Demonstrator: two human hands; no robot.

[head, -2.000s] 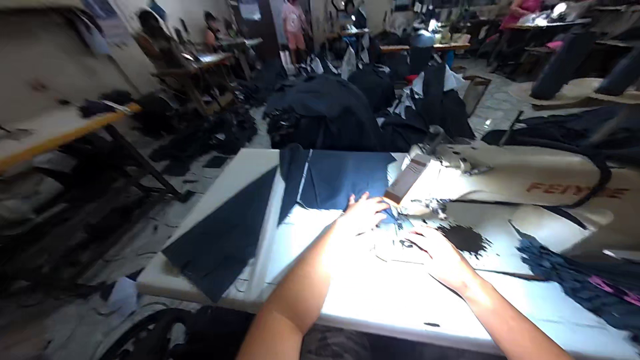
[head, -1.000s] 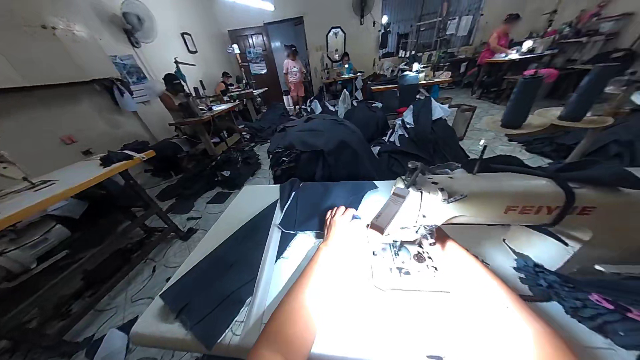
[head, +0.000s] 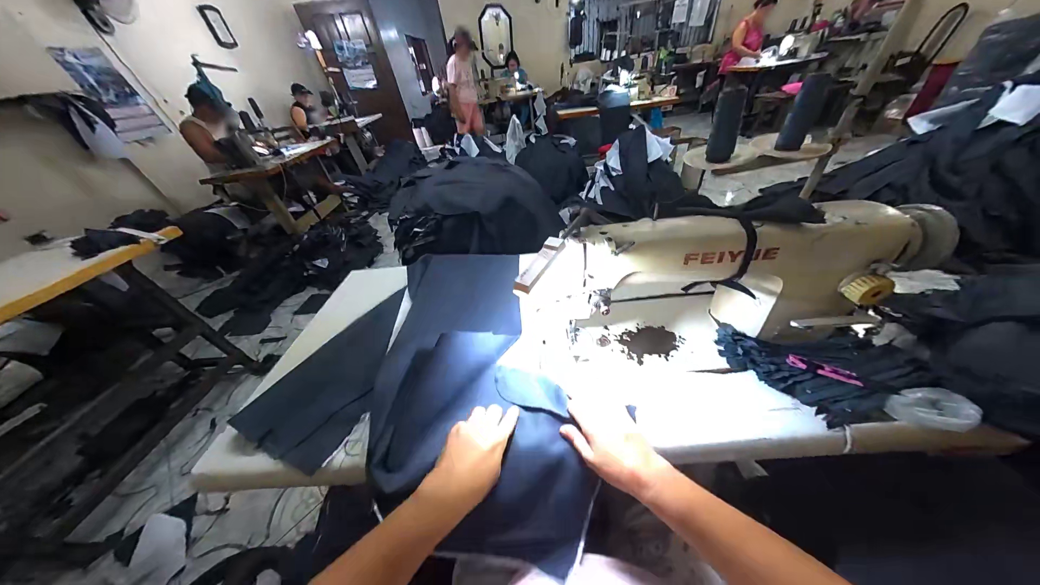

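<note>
A dark navy fabric panel (head: 455,382) lies over the white sewing table (head: 731,414) and hangs over its front edge. My left hand (head: 479,443) presses on the panel with its fingers together. At the panel's right edge, my right hand (head: 609,443) has thumb and fingers at a folded, lighter blue flap (head: 532,390); whether it pinches the cloth I cannot tell. Behind both hands stands a cream Feiyue sewing machine (head: 691,252), its needle area washed out by bright light. Another navy cut piece (head: 325,390) lies at the table's left.
Gathered dark cloth with a pink strip (head: 821,370) and a clear plastic dish (head: 933,408) lie at the right. Large dark garment piles (head: 475,203) stand behind the table. Thread cones (head: 725,122) rise behind the machine. Several people are in the background, some at other machines.
Both hands have come back from the needle area toward the table's front edge. A large navy panel now lies under them, where bare white tabletop showed before.
</note>
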